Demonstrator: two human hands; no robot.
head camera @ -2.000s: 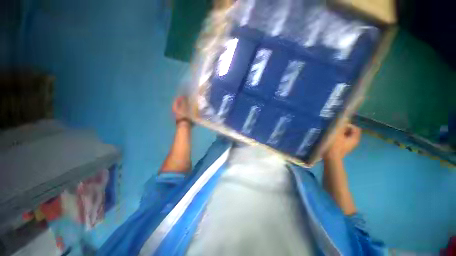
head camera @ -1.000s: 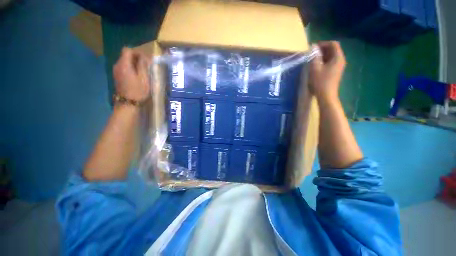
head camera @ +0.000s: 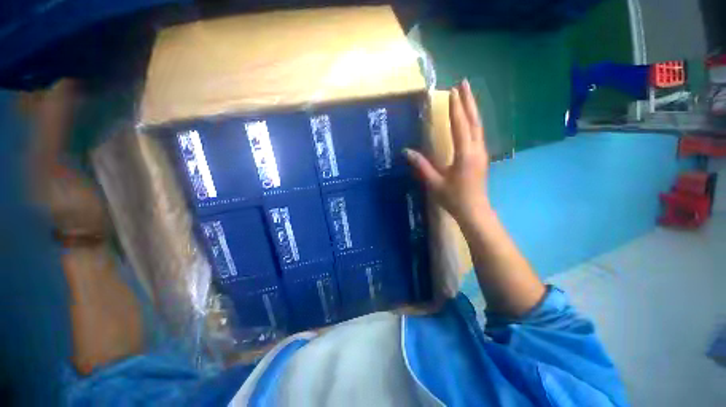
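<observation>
An open brown shipping carton stands in front of me, tilted slightly, with its far flap up. Several dark blue product boxes with white labels fill it in rows. A clear poly liner is folded outward over the left side, and some film shows at the far right corner. My right hand is at the carton's right edge, fingers spread, thumb over the boxes. My left hand is blurred, left of the carton and apart from it; its fingers are unclear.
A green tabletop lies behind and right of the carton. A blue bracket-like piece and a small red basket are at the upper right. A red object stands on the floor at the right. Dark blue shapes line the top edge.
The film that both hands held stretched over the boxes is now off them, at the carton's sides. My left hand has moved out left; my right hand has opened. The carton appears further left and larger.
</observation>
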